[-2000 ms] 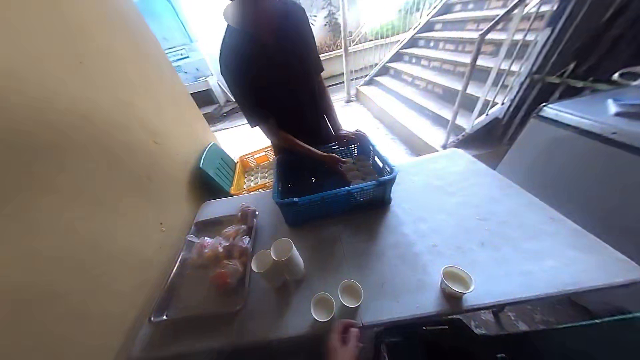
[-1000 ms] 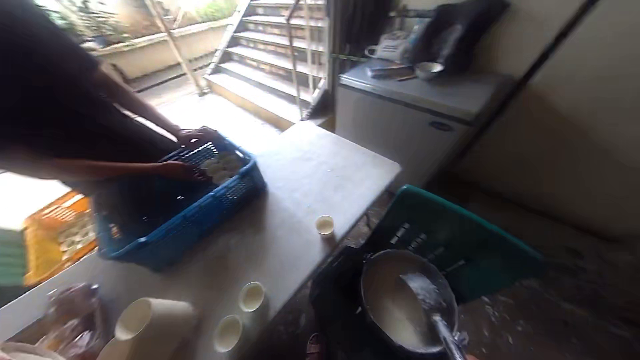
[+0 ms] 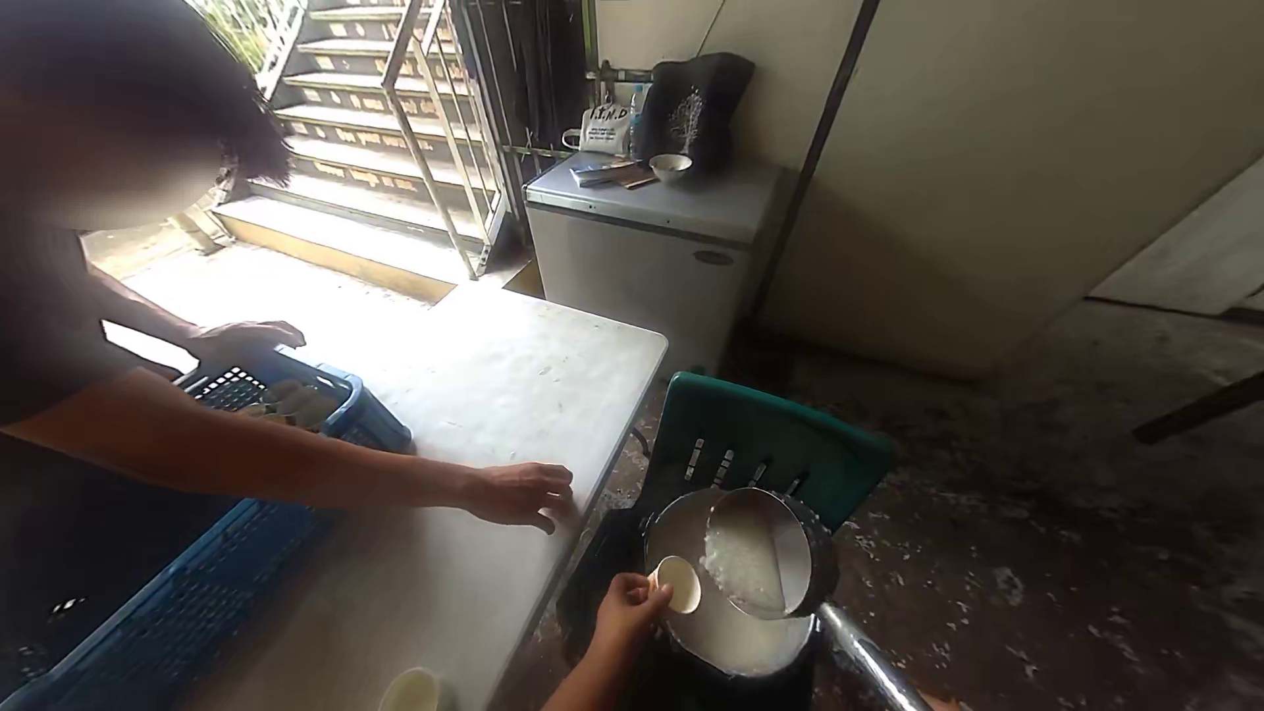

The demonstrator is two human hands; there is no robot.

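My left hand (image 3: 630, 614) holds a paper cup (image 3: 677, 585) by its rim, over the left side of a pot of whitish porridge-like food (image 3: 741, 642). A metal saucepan with a long handle (image 3: 760, 553), used as a ladle, is tilted over the pot beside the cup, with thick whitish food in it. Its silvery handle runs to the lower right, where only a sliver of my right hand (image 3: 938, 703) shows at the frame's bottom edge. Another paper cup (image 3: 411, 691) stands on the white table (image 3: 494, 395) near its edge.
A co-worker's hand (image 3: 523, 494) reaches over the table; the other (image 3: 247, 339) is at a blue plastic crate (image 3: 370, 415). The pot stands at a green plastic chair (image 3: 770, 434). Behind are a chest freezer (image 3: 642, 237) bearing a bowl (image 3: 671, 166), and stairs (image 3: 365, 148).
The view has swung right and down. My left hand now holds a cup over the pot. The saucepan is raised with food in it. The co-worker's one hand has left the crate for the table edge.
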